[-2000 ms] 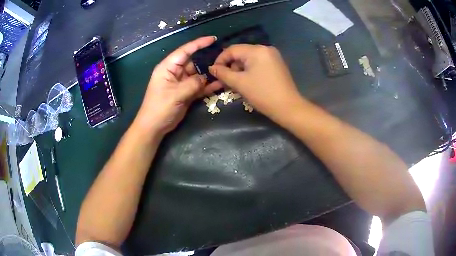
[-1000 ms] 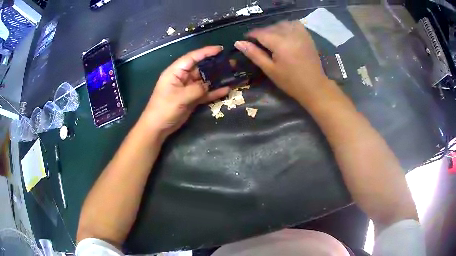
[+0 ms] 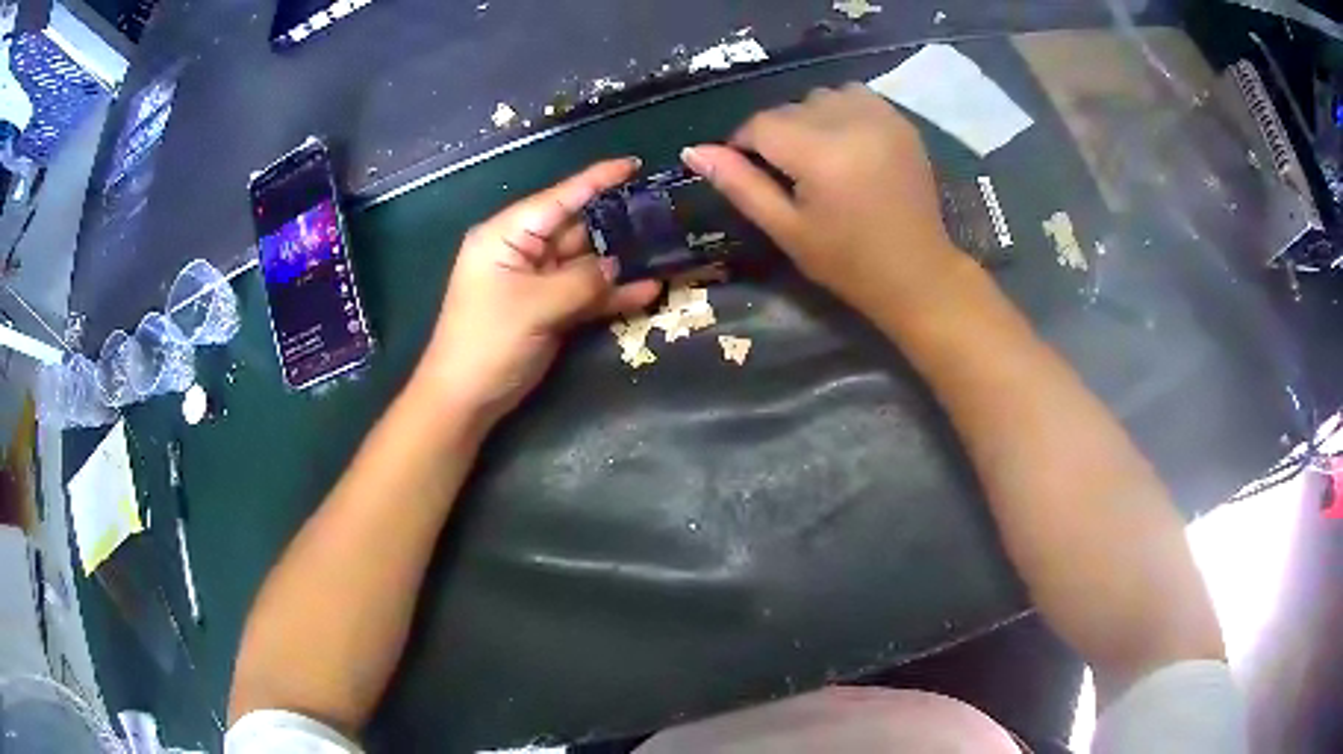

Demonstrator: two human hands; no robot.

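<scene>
A dark, glossy, rectangular housing [image 3: 658, 227] lies between my hands at the upper middle. My left hand [image 3: 527, 280] holds its left end between the thumb and fingers. My right hand [image 3: 840, 199] is over its right end, with thumb and index fingertip at its top edge; the palm hides that end, and I cannot tell if the fingers grip it. Small tan pieces [image 3: 678, 314] lie in a loose pile just below the housing, with one stray piece [image 3: 735, 348] to the right.
A lit smartphone [image 3: 307, 265] lies at left, near clear plastic cups [image 3: 202, 304] and a slim tool [image 3: 184, 530]. White paper [image 3: 957, 97] is at upper right. A dark strip with a white bar [image 3: 994, 214] is partly behind my right hand. More tan bits [image 3: 1063, 239] lie beyond.
Since the first frame my right hand has moved right and up, off the housing's left part, uncovering its face. Since one second ago it has shifted only slightly. My left hand keeps its hold.
</scene>
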